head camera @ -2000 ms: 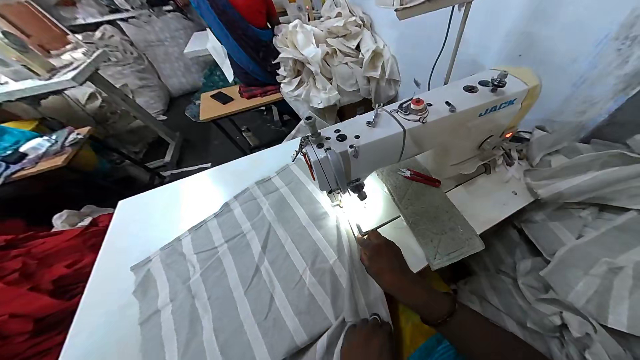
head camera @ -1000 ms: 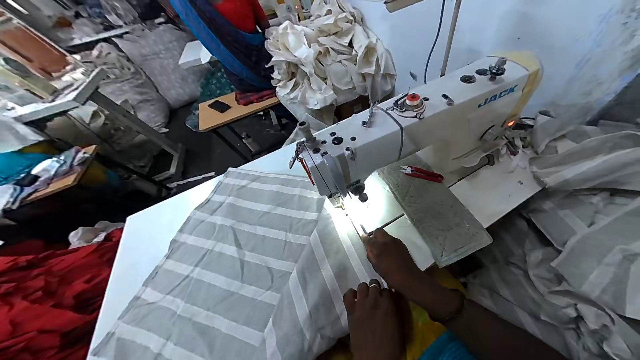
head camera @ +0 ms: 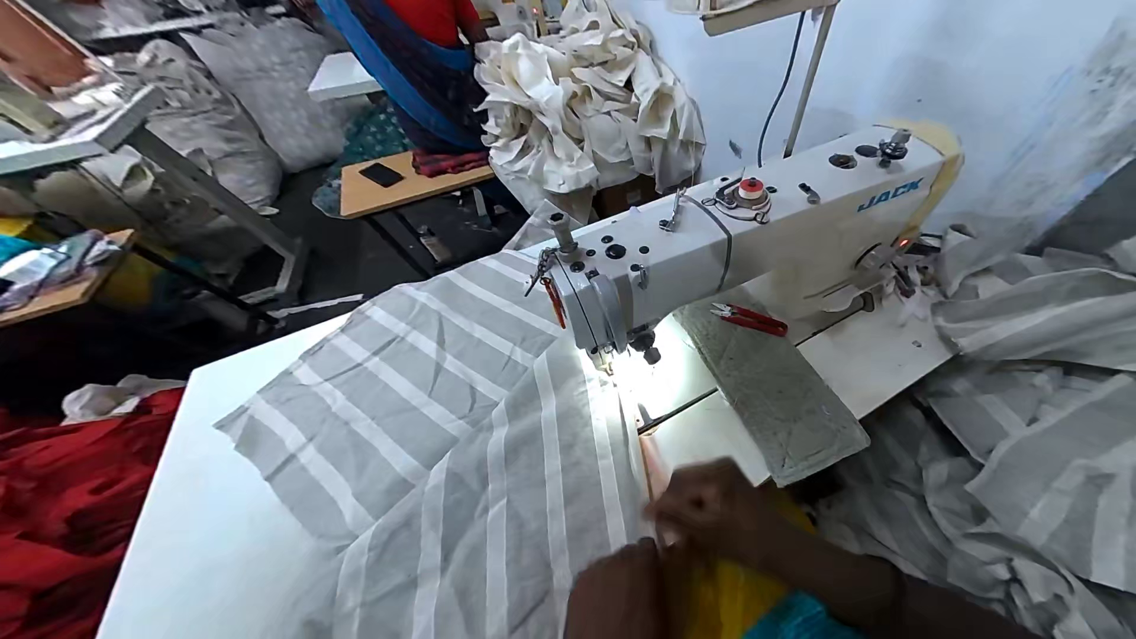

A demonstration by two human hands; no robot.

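Grey fabric with white stripes (head camera: 461, 426) spreads over the white sewing table (head camera: 240, 497), and its right edge runs under the lit needle area of a Jack sewing machine (head camera: 754, 240). My right hand (head camera: 710, 506), blurred, is bent at the fabric's right edge, below the presser foot (head camera: 606, 362). Close beside it, my left hand (head camera: 617, 590) is at the same edge near the bottom of the view. Both seem to pinch the cloth edge, though blur hides the fingertips. Red-handled thread snips (head camera: 750, 319) lie on a grey pad (head camera: 772, 390) right of the needle.
More striped fabric (head camera: 1047, 426) is heaped at the right. Red cloth (head camera: 80, 515) lies at the left. Behind the machine are a pile of cream cloth (head camera: 586, 106), a wooden bench (head camera: 355, 191) with a phone (head camera: 382, 175), and a standing person (head camera: 417, 71).
My right hand has moved from near the presser foot down towards my body, beside my left hand. The striped fabric has shifted and turned on the table, with its far part now behind the needle.
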